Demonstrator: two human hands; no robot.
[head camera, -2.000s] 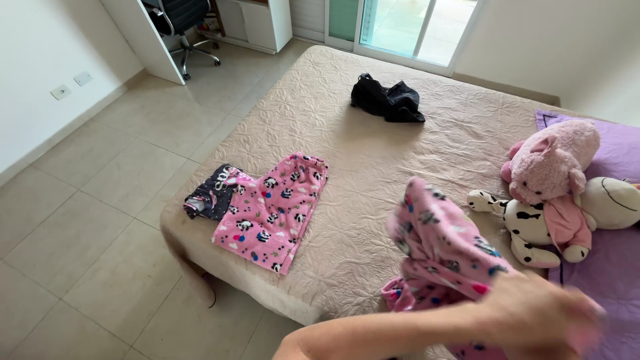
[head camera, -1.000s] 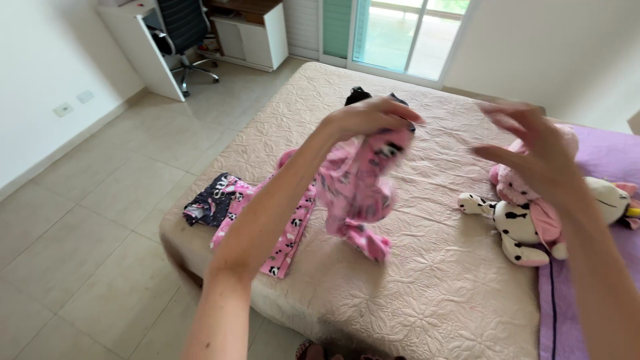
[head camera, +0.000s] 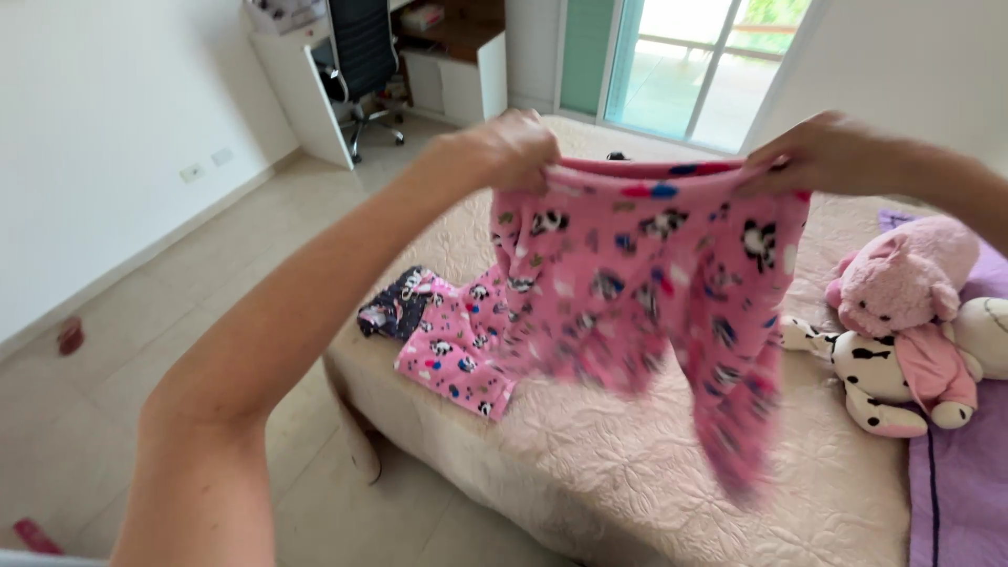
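Observation:
Pink fleece pajama pants with a panda print hang in the air over the bed, waistband up and legs blurred. My left hand grips one end of the waistband, and my right hand grips the other. Behind and to the left, a folded pink panda-print garment lies on the bed's near left corner, partly hidden by the pants. A dark printed garment lies against its left side. Only a bit of a black item shows beyond the waistband.
The bed has a beige quilted bedspread. At right, a pink plush pig and a spotted plush toy rest by purple bedding. A black office chair stands at a white desk. Small objects lie on the tiled floor.
The pants were bunched and hanging from my left hand one second ago, with my right hand apart from them. Now both hands hold the waistband, spread wide, and the legs hang down.

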